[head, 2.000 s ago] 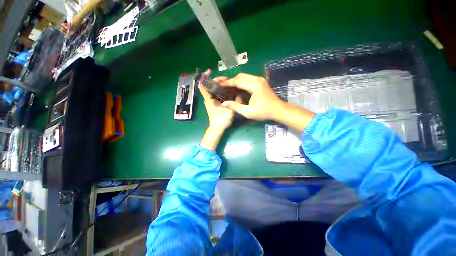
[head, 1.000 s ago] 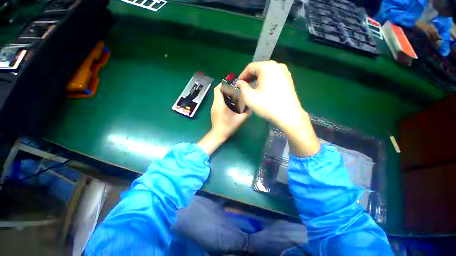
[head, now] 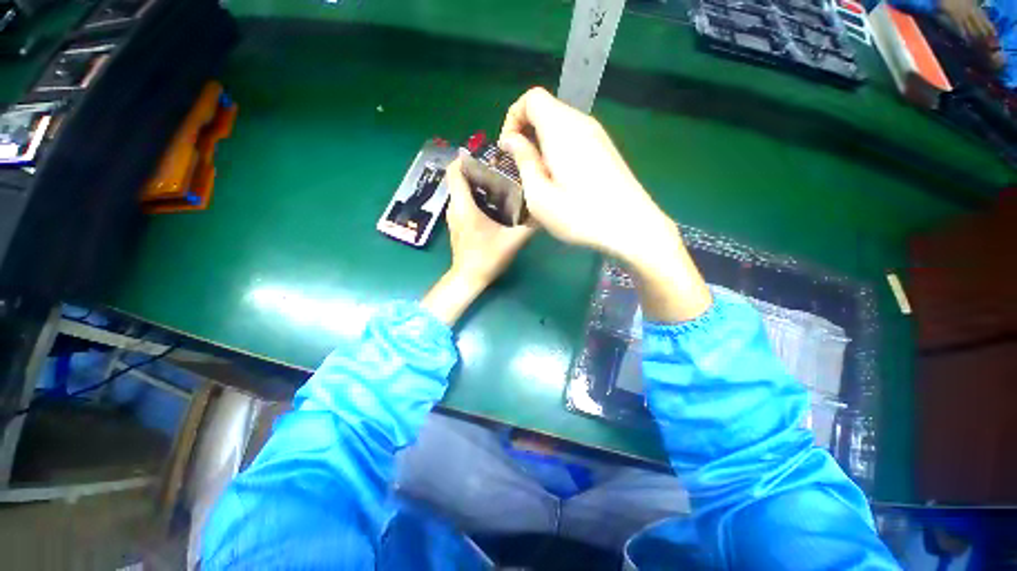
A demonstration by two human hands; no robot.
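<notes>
My left hand (head: 480, 236) holds a small stack of phone screens (head: 492, 190) from below and the left, tilted above the bench. Red tips show at the stack's upper end. My right hand (head: 563, 167) is at the stack's upper right edge, its fingers bent against the screens; whether it grips one is hard to tell. One phone screen (head: 417, 201) lies on the green bench just left of my left hand, silver-grey back up with a black flex cable. A clear blister tray (head: 859, 368) with a whitish sheet lies at the right, partly hidden by my right forearm.
An orange holder (head: 192, 156) stands beside a black rack (head: 123, 145) at the left. A metal shelf post (head: 588, 50) is behind my right hand. A dark divided tray (head: 781, 36) is at the back right. A reddish-brown stack (head: 968, 357) is at the right edge. Another person's hand (head: 970, 17) shows top right.
The view has swung from the first frame. The screen stack remains in my left hand; my right hand's fingers have shifted along its upper edge. The loose screen still lies on the bench.
</notes>
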